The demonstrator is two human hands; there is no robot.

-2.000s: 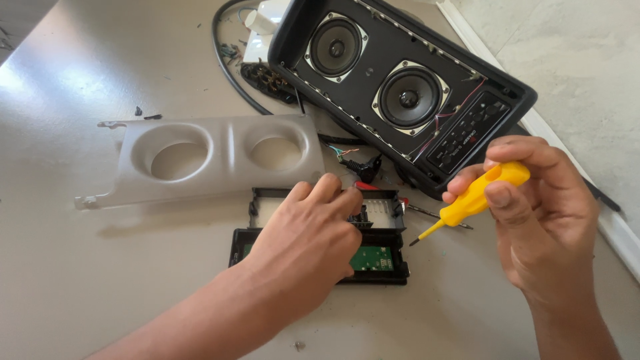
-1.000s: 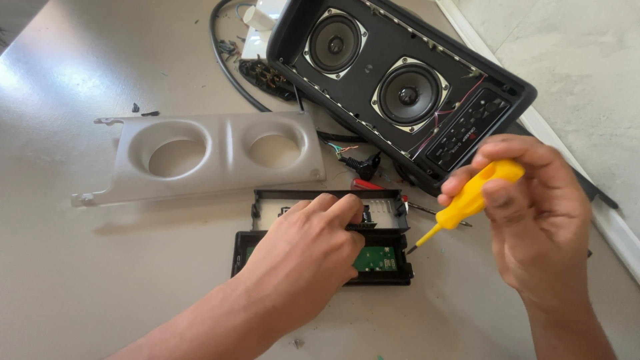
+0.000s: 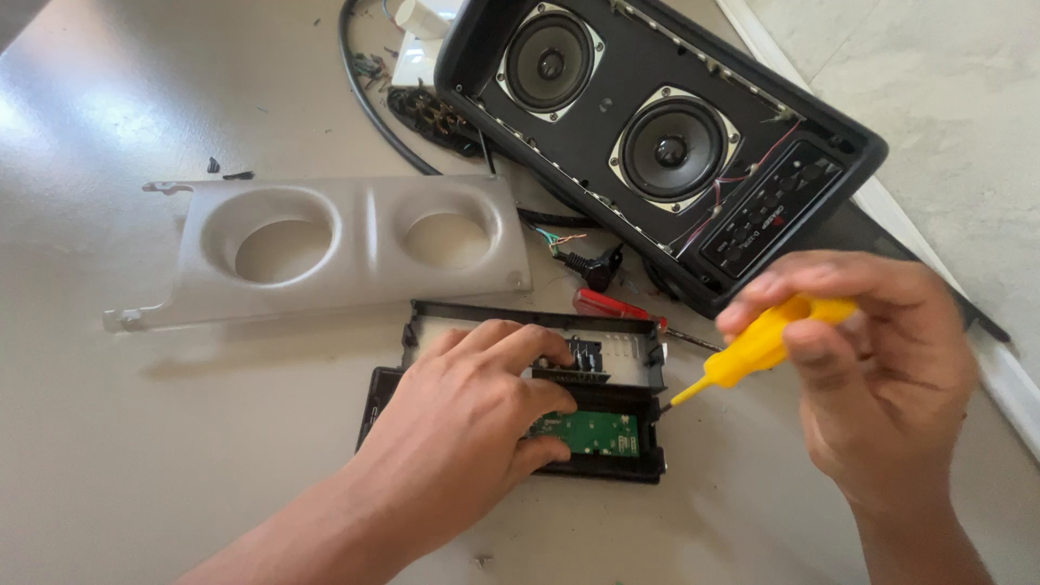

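Note:
My left hand [image 3: 479,406] rests over a black plastic housing [image 3: 601,474], its fingers reaching into it and covering part of what is inside. A green circuit board [image 3: 601,432] lies in the near half; a dark board with components [image 3: 583,357] is in the far half, beside my fingertips. In my right hand [image 3: 877,366] is a yellow screwdriver [image 3: 751,345], pointing down and left, its tip at the right end of the housing. Whether the tip touches it, I cannot tell.
A black speaker cabinet [image 3: 605,104] with two drivers lies behind. To the left is a translucent plastic panel [image 3: 370,244] with two round openings. A red-handled screwdriver [image 3: 613,307], a black plug [image 3: 597,266] with bare wires and a black cable [image 3: 374,122] lie between and behind these.
The yellow screwdriver in my right hand has moved left and down, its tip now at the housing's right end. My left hand has stayed over the housing, with its fingers slightly shifted.

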